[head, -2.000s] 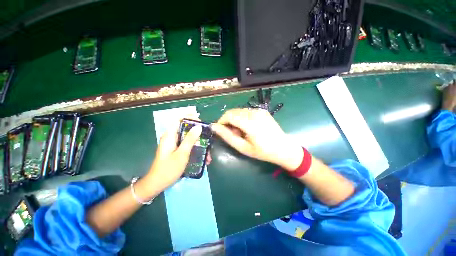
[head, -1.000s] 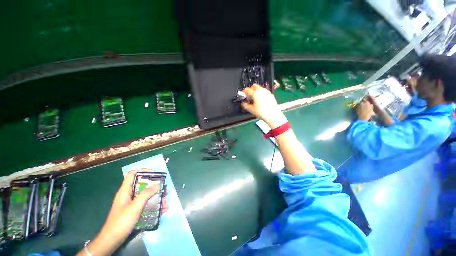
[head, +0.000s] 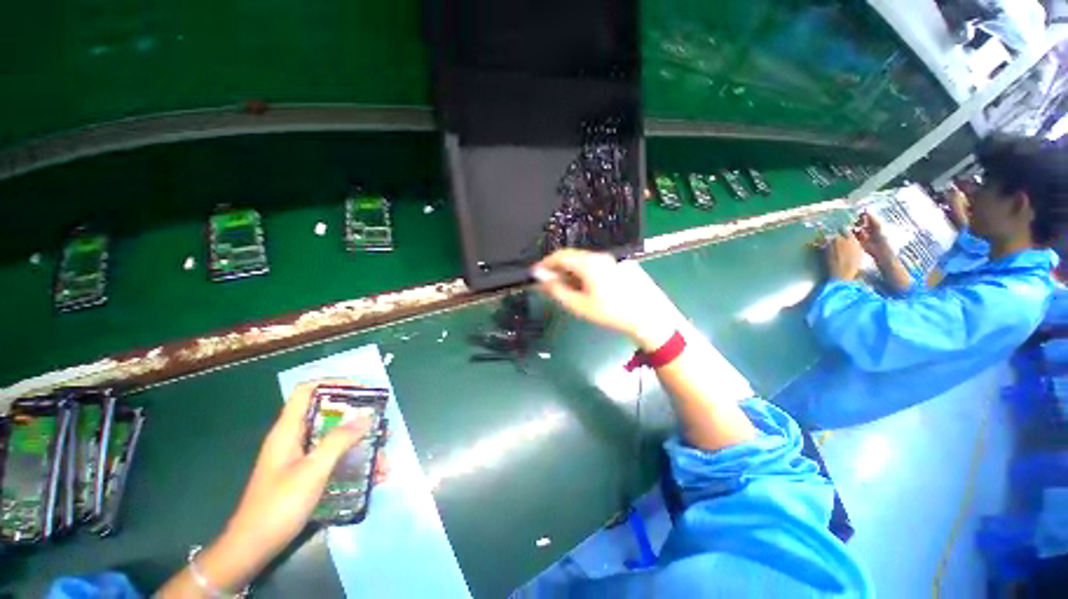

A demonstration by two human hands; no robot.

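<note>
My left hand [head: 287, 468] holds a half-assembled phone unit [head: 349, 456], black-framed with a green board, over a pale blue-white strip [head: 398, 538]. My right hand [head: 595, 290], with a red wrist band, is above the bench at the front right corner of the black parts tray [head: 498, 199]. Its fingers are pinched together; something small and pale shows at the tips, too small to name. Black plastic parts [head: 595, 187] lie heaped in the tray's right side. A small loose pile of black parts [head: 509, 334] lies on the bench before the tray.
Grouped phone units [head: 70, 462] stand at bench left. More units [head: 238, 243] lie spaced along the green belt behind the worn pale edge [head: 281, 334]. A second strip [head: 656, 307] lies partly behind my right hand. A person in a blue smock [head: 937, 316] works at the right.
My right hand came up to the tray, then drew back from its parts toward the bench. My left hand still holds the phone unit. The belt units have shifted left.
</note>
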